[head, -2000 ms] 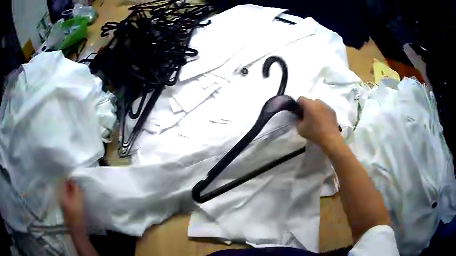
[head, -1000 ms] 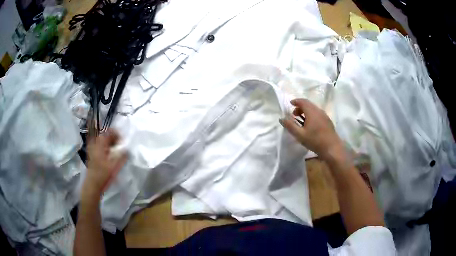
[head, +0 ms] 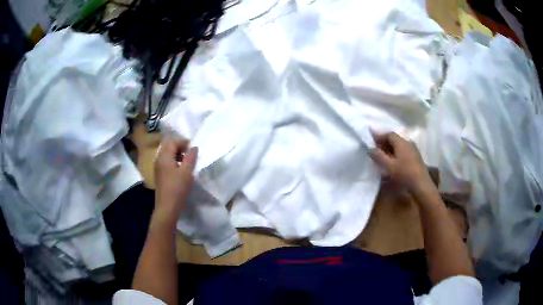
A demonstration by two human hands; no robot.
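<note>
A white jacket [head: 297, 143] lies in front of me, its near part crumpled and its rounded lower edge close to my body. A sleeve [head: 214, 229] hangs toward the table's near edge at the left. My left hand [head: 176, 164] pinches the jacket's left side between thumb and fingers, slightly blurred. My right hand [head: 393, 156] pinches the jacket's right side edge between thumb and fingers. The held edges are partly hidden by the fingertips.
A black hanger pile [head: 164, 36] lies at upper left. A heap of white jackets [head: 65, 131] is at the left and another heap [head: 488, 137] at the right. A yellow slip [head: 473, 25] is at upper right. The wooden table [head: 396, 226] shows near the front.
The hanger once in my right hand is gone from it. My left hand has moved right onto the jacket. The near front panel has been turned, hiding the button and inner pocket seen before.
</note>
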